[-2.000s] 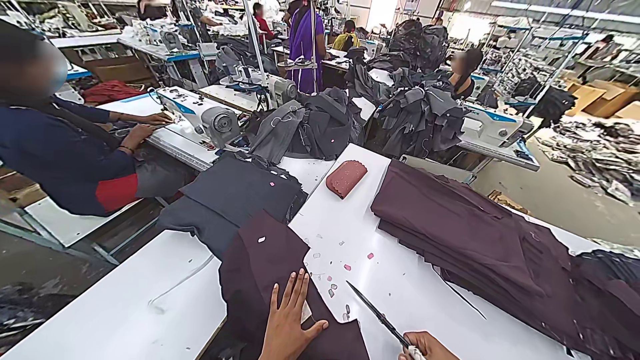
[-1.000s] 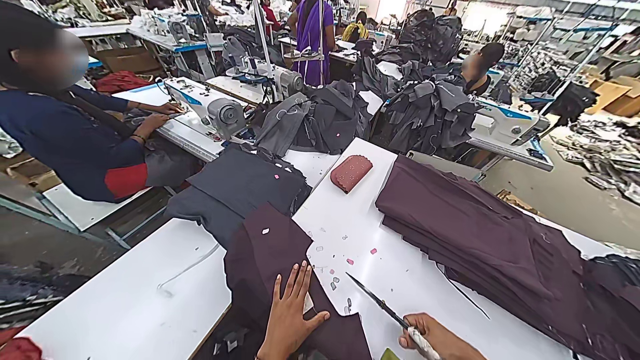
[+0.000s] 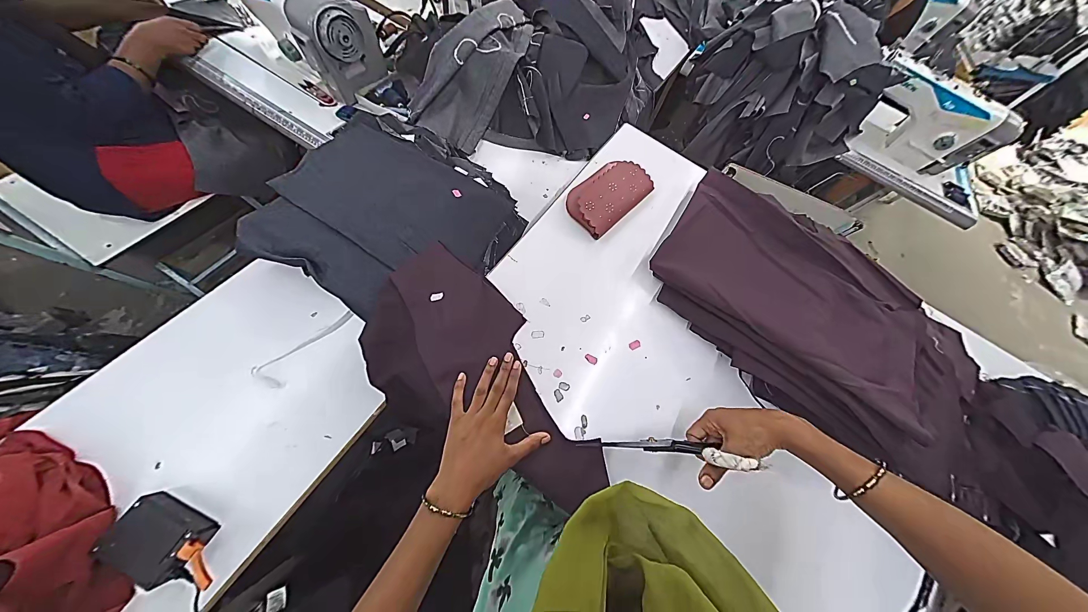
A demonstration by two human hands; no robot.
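My left hand point(image 3: 484, 425) lies flat with fingers spread on a dark maroon fabric piece point(image 3: 450, 340) at the table's near edge. A small white tag shows beside its fingers. My right hand point(image 3: 735, 438) grips scissors point(image 3: 654, 445) whose handle is wrapped in white; their tips touch the fabric's right edge. Small pink and grey stickers or scraps point(image 3: 591, 359) lie scattered on the white table point(image 3: 680, 374). A folded stack of maroon fabric point(image 3: 790, 289) rests on the right. Dark grey fabric point(image 3: 382, 195) lies beyond the maroon piece.
A red scalloped case point(image 3: 610, 200) sits at the table's far end. Sewing machines point(image 3: 331, 42) and grey garment heaps point(image 3: 544, 76) stand beyond. A person sits at the upper left. A second white table point(image 3: 212, 365) at left holds a black box point(image 3: 155, 540) and red cloth point(image 3: 51, 501).
The scissors have swung to point left, and their tips now meet the edge of the maroon piece. My left hand stays on the fabric. The view has tilted down.
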